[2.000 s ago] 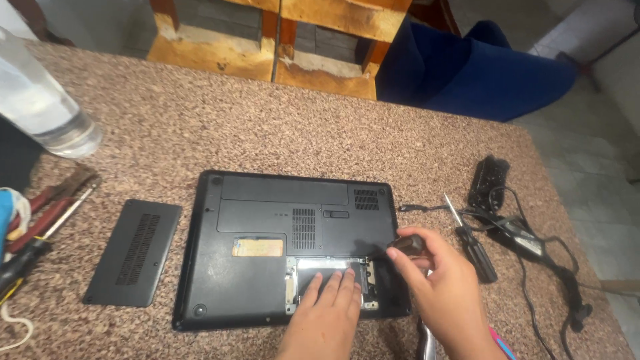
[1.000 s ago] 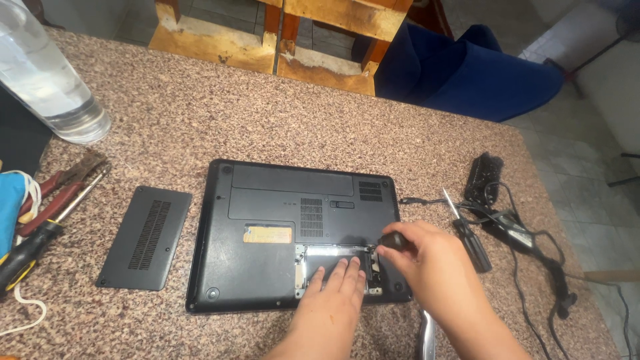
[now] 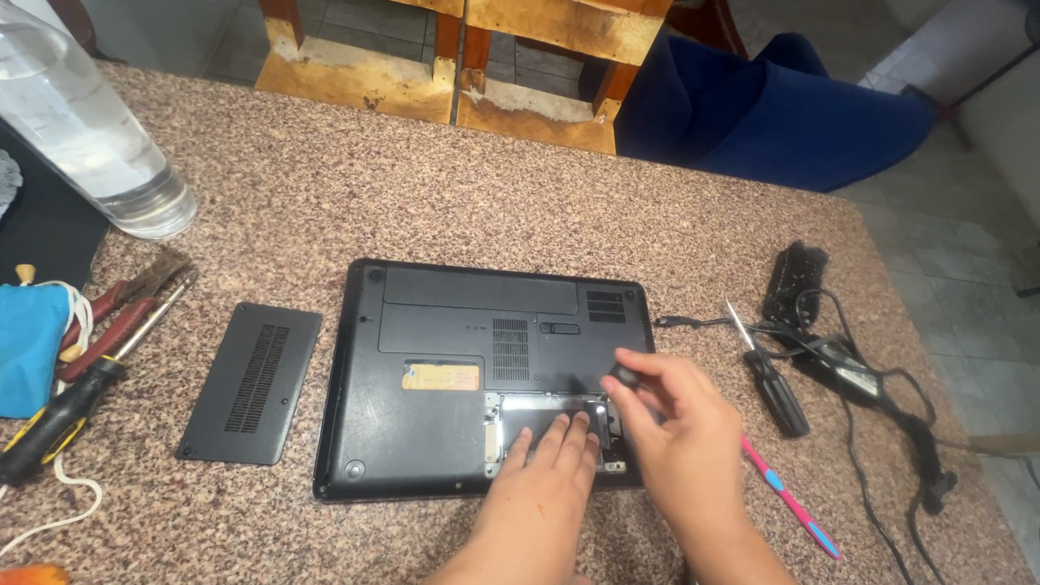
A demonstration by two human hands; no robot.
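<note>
A black laptop (image 3: pixel 439 333) lies upside down on the speckled stone tabletop, one bay in its underside uncovered. Flat on the drive (image 3: pixel 520 414) in that bay rest the fingers of my left hand (image 3: pixel 548 471), holding nothing up. My right hand (image 3: pixel 682 431) pinches a small dark knob-like handle (image 3: pixel 624 375), probably a stubby screwdriver, at the bay's right edge; its tip is hidden. The removed vented cover panel (image 3: pixel 260 382) lies left of the laptop.
Right of the laptop are a black-handled screwdriver (image 3: pixel 772 390), a power adapter with cables (image 3: pixel 845 370) and a pink-and-blue toothbrush (image 3: pixel 792 504). To the left are red-handled pliers (image 3: pixel 114 317), a yellow-black screwdriver (image 3: pixel 65 418), a blue pouch (image 3: pixel 32 345) and a clear bottle (image 3: pixel 97 138).
My right hand stays at the bay's right edge with the dark handle, its fingers and wrist turned differently. My left hand remains on the drive. The pink-and-blue toothbrush now shows more fully.
</note>
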